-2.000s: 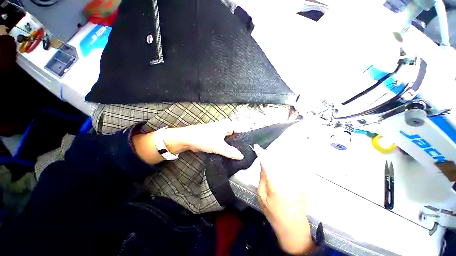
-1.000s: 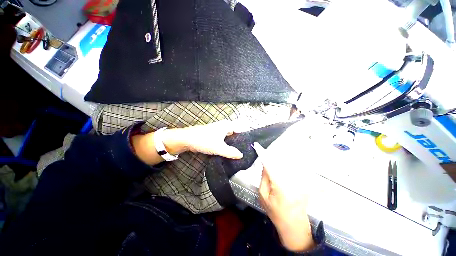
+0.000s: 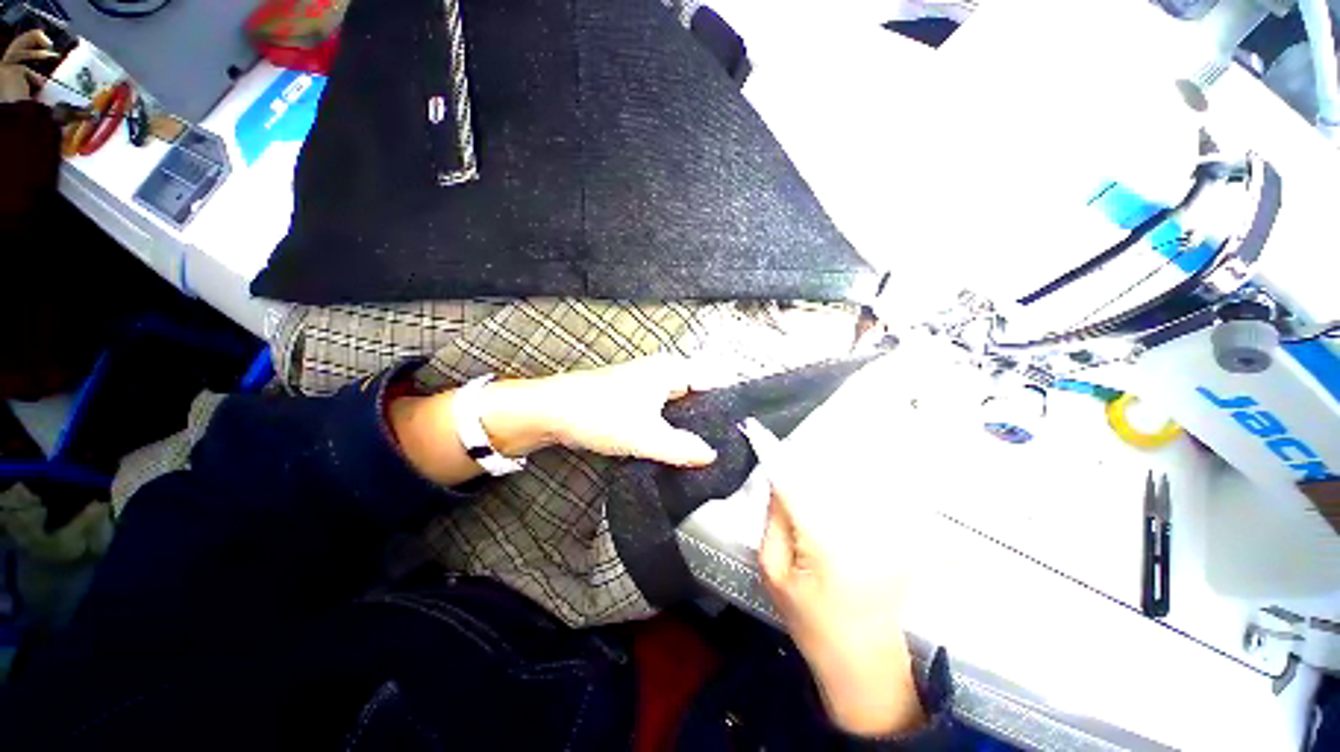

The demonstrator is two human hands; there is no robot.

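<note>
The dark garment panel (image 3: 588, 162) lies across the table, with a pale patterned trim (image 3: 459, 103) on it. Its checked side (image 3: 529, 338) shows below and hangs over my lap. A narrow dark band (image 3: 801, 394) runs up to the presser foot and needle area (image 3: 897, 341) of the white sewing machine (image 3: 1249, 426). My left hand (image 3: 625, 411) lies on the cloth with its thumb on the dark band. My right hand (image 3: 823, 580) pinches the band's lower edge; its fingers are washed out by glare. The band curls down at the table's front edge.
Black thread snips (image 3: 1157, 544) lie right of the needle. Yellow-handled scissors (image 3: 1140, 422) lie behind it. At the far left are orange-red scissors (image 3: 100, 121), a grey tray (image 3: 182, 176) and another person's hand (image 3: 25, 62). A graduated strip (image 3: 1014, 716) runs along the table's front edge.
Another person's hand has appeared more fully at the far-left top. The machine and snips sit slightly further right in the picture than two seconds ago. My hands and the cloth look nearly unchanged.
</note>
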